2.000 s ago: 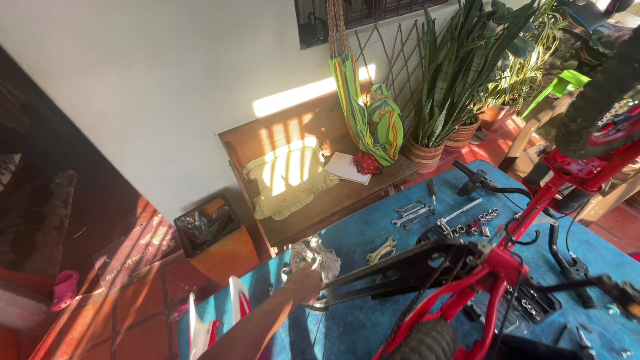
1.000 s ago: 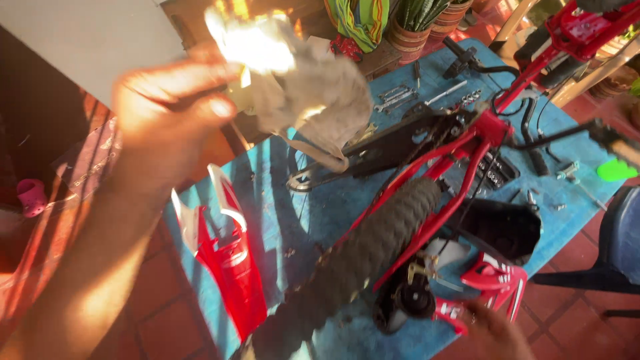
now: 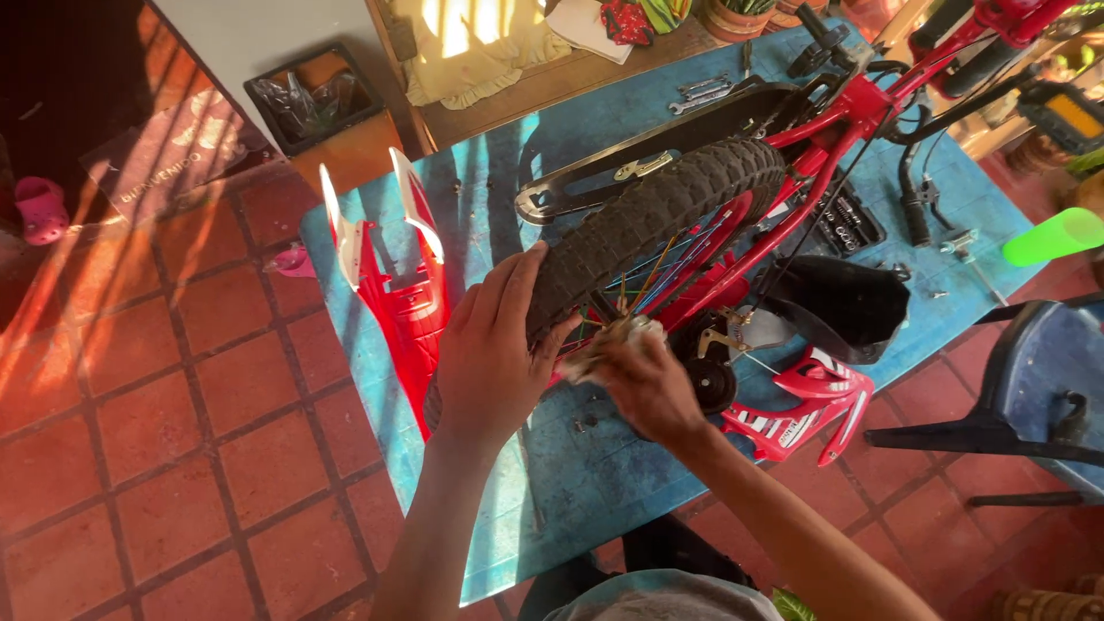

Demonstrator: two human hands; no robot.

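My left hand [image 3: 496, 345] lies over the knobby black tire [image 3: 660, 207] of a small red bicycle, fingers wrapped on its tread. My right hand [image 3: 647, 379], somewhat blurred, holds a crumpled pale rag [image 3: 591, 358] against the wheel's rim and spokes, close to my left fingertips. Coloured spokes [image 3: 660, 285] show inside the wheel. The red frame [image 3: 811, 142] extends to the upper right. Just right of my right hand sit a dark round part [image 3: 711, 384] by the hub and a metal brake part [image 3: 720, 336].
On the blue table [image 3: 604, 483] lie a red-and-white plastic fairing [image 3: 401, 302], another fairing [image 3: 802, 410], a black plastic cover [image 3: 862, 302], wrenches [image 3: 703, 93], a socket set [image 3: 841, 216] and a green cup [image 3: 1052, 237]. A blue chair [image 3: 1044, 379] stands right; a bin [image 3: 315, 103] stands upper left.
The rag, raised in my left hand a second ago, is now in my right hand at the wheel. My left hand has come down onto the tire. The view has shifted.
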